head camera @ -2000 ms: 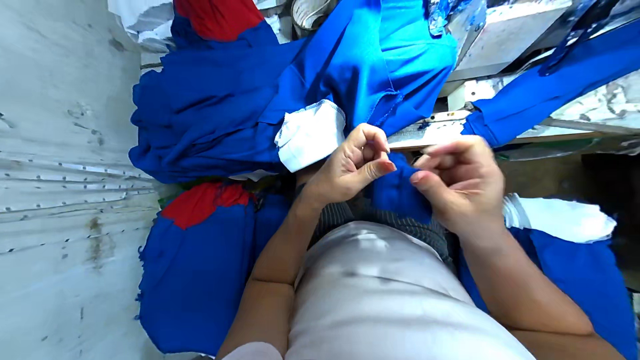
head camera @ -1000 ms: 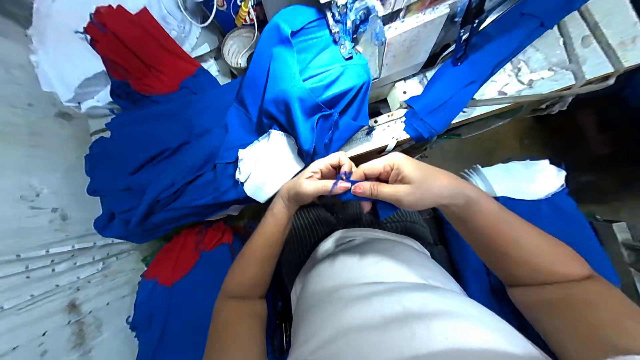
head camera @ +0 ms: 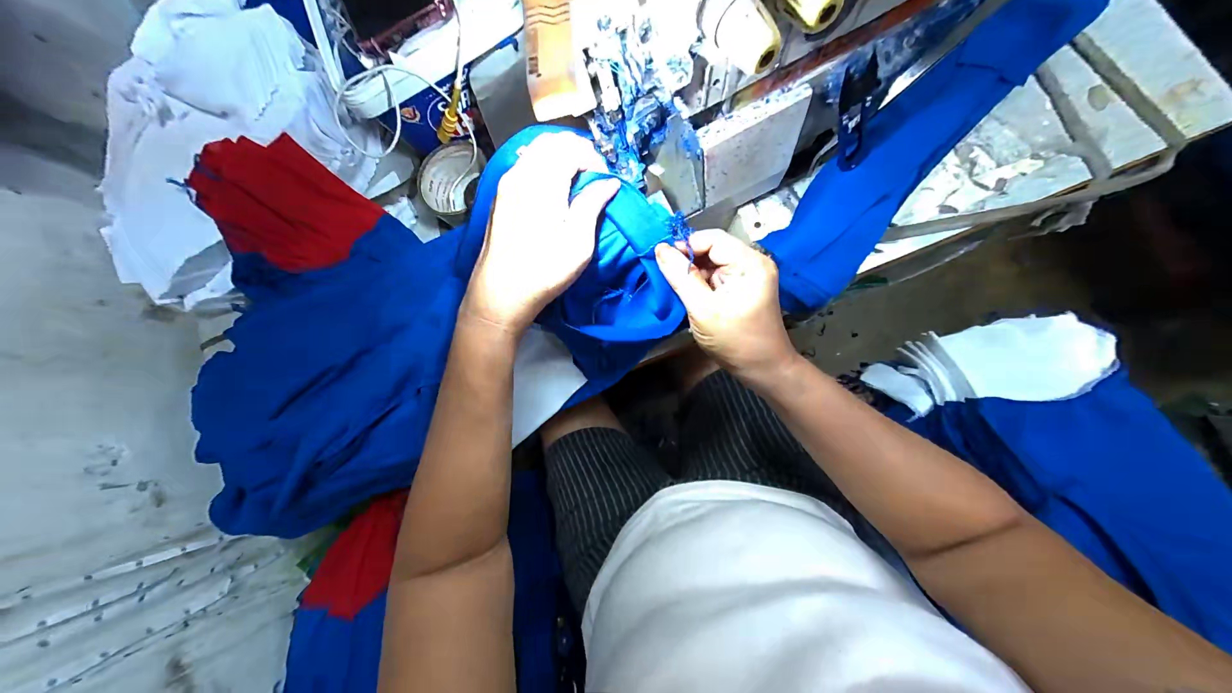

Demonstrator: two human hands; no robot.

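Blue fabric (head camera: 626, 298) lies bunched in front of a sewing machine (head camera: 630, 106) whose needle area is covered in blue lint. My left hand (head camera: 544, 221) is on this fabric, its thumb and fingers gripping the folded edge close to the machine. A short way to the right, my right hand (head camera: 724, 289) pinches a frayed, thread-covered bit at the fabric's edge between thumb and fingertips. The needle itself cannot be made out.
A pile of blue pieces (head camera: 327, 385) with red cloth (head camera: 284, 207) is at left, near white cloth (head camera: 212, 125). A tape roll (head camera: 450, 180) stands behind. Blue cloth (head camera: 895, 144) crosses the table (head camera: 1136, 87). Blue fabric with a white piece (head camera: 1030, 356) lies at right.
Both hands have moved forward from near my lap to the fabric by the machine. They were close together one second ago and are now farther apart.
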